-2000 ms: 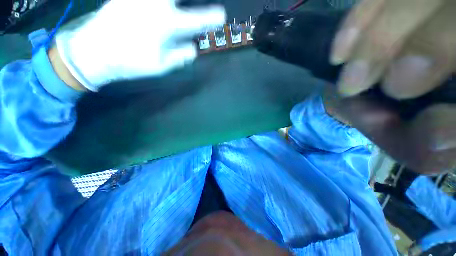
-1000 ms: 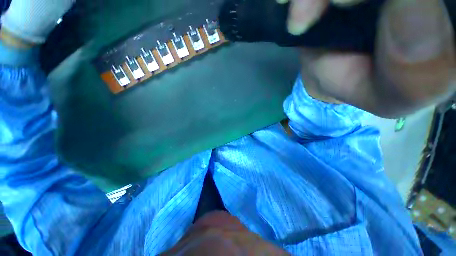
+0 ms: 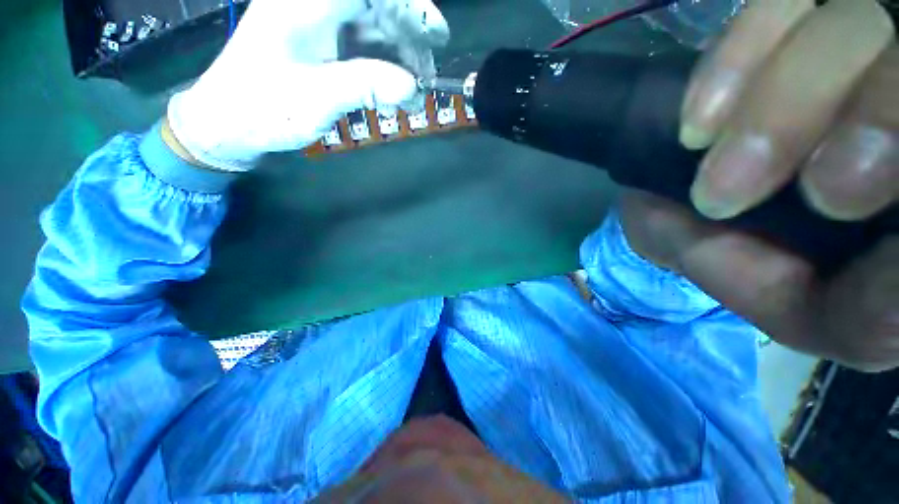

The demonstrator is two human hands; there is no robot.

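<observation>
The electric screwdriver (image 3: 591, 108), a thick black cylinder, lies in my bare right hand (image 3: 789, 148), its nose pointing left. Its thin metal bit (image 3: 449, 85) reaches the fingertips of my white-gloved left hand (image 3: 296, 89). These fingers are bent together around the bit's tip, above the fixture; whether they pinch a small part is too blurred to tell. The assembly fixture (image 3: 345, 147) shows its orange-brown front edge below the left hand, with several silver-white plates (image 3: 388, 124) in its slots. My left hand and the driver hide the rest of it.
A black bin (image 3: 89, 44) with small silver pieces stands at the upper left. A crinkled clear plastic bag (image 3: 705, 18) lies at the top right, beside a red and black cable (image 3: 611, 22). The dark green mat (image 3: 414, 217) reaches to my smock.
My left hand has come from the upper left to the bit's tip, over the fixture. The driver now sits slightly lower and farther right in view. The black bin and plastic bag have come into view.
</observation>
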